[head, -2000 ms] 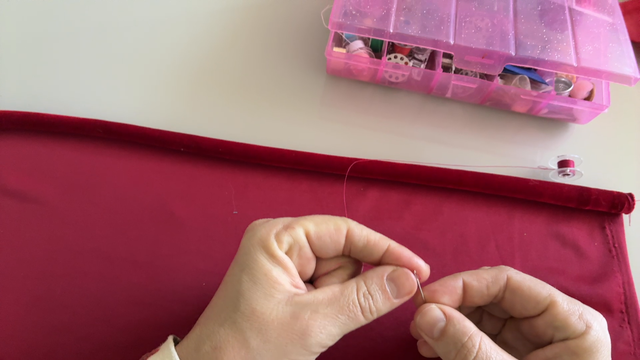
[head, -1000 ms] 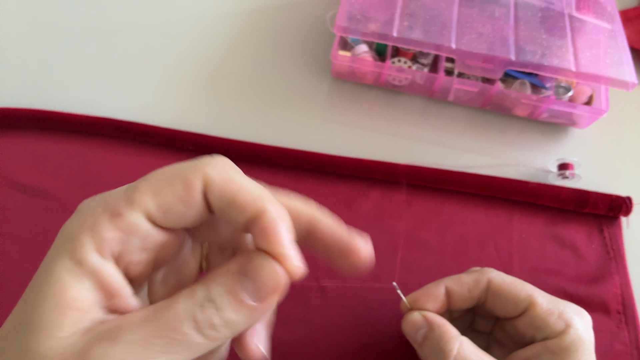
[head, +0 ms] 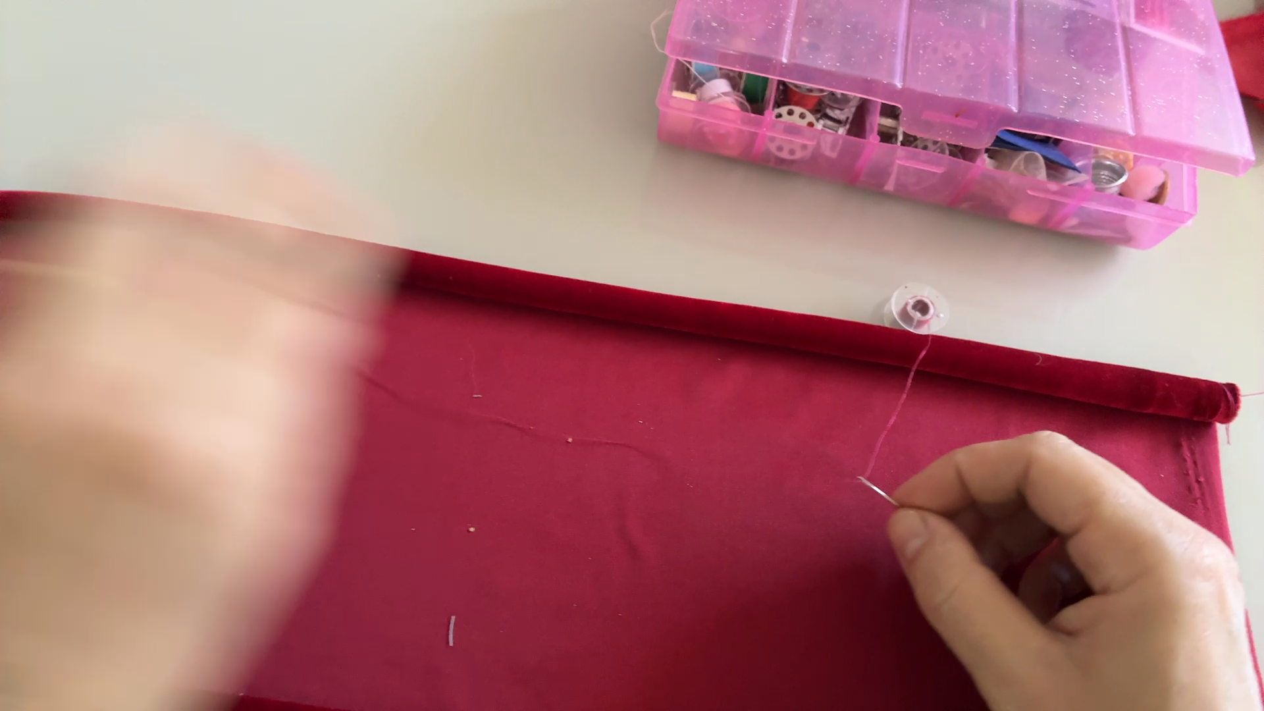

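Note:
Between the thumb and forefinger of my right hand (head: 1066, 573) is a sewing needle (head: 877, 490), its tip end pointing up and left over the dark red fabric (head: 632, 553). A pink-red thread (head: 901, 403) runs from near the needle's exposed end up to a clear plastic bobbin (head: 917, 309), which lies at the fabric's rolled velvet edge (head: 671, 308). My left hand (head: 188, 425) is a strong blur over the left part of the fabric; its fingers and anything in them cannot be made out.
A pink glittery plastic sewing box (head: 908, 183) stands at the upper right, its lid partly raised over bobbins and other small notions. Small thread scraps (head: 451, 631) lie on the fabric. Pale table surface (head: 395, 99) shows behind it. A red item (head: 1246, 54) is at the right edge.
My left hand has moved away from the needle to the left. The bobbin has shifted left along the velvet edge and holds visibly less thread. My right hand still holds the needle.

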